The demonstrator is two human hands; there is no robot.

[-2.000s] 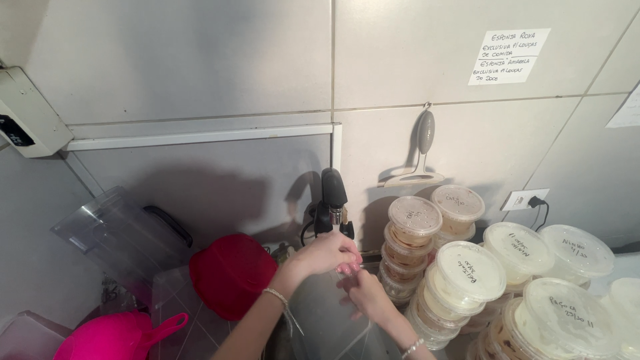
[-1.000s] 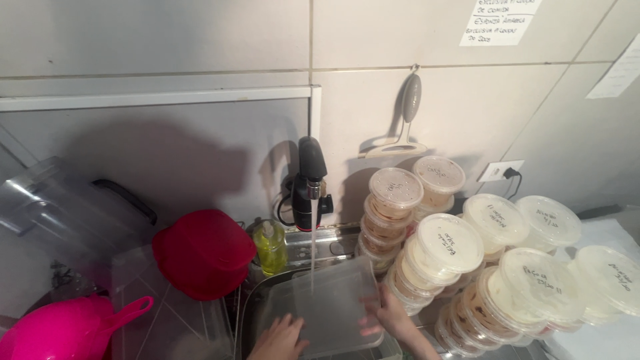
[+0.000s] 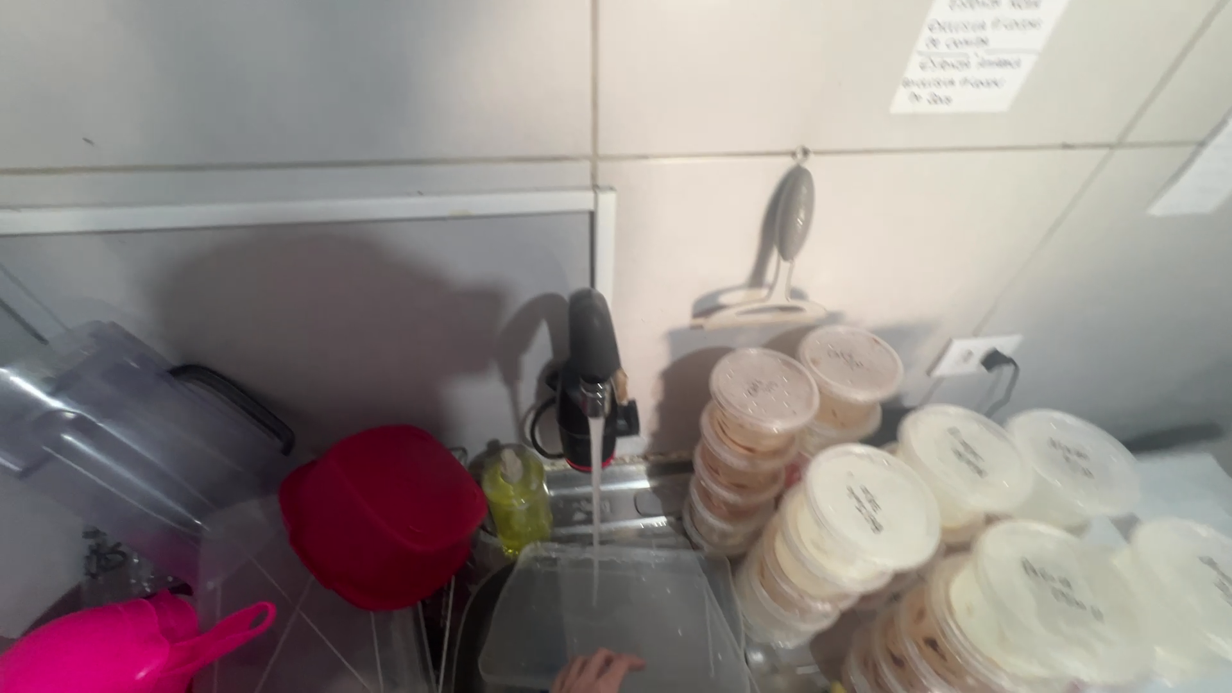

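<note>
Water runs from the black faucet (image 3: 592, 385) onto a clear plastic container (image 3: 616, 616) in the metal sink (image 3: 626, 500). One hand (image 3: 599, 671), seemingly my left hand, shows only in part at the bottom edge, its fingers over the container's near part; its grip cannot be made out. My right hand is out of view. Behind the container stands a bottle of yellow-green liquid (image 3: 519, 500).
Stacked lidded tubs (image 3: 871, 510) with writing stand right of the sink. At left are a red plastic bowl (image 3: 385, 515), a pink plastic container with a handle (image 3: 106, 640) and a clear bin (image 3: 125, 433). A grey-handled squeegee (image 3: 791, 231) hangs on the wall.
My hands were together before the faucet, then apart over the container under running water. Now my right hand has gone from view and the other shows lower down.
</note>
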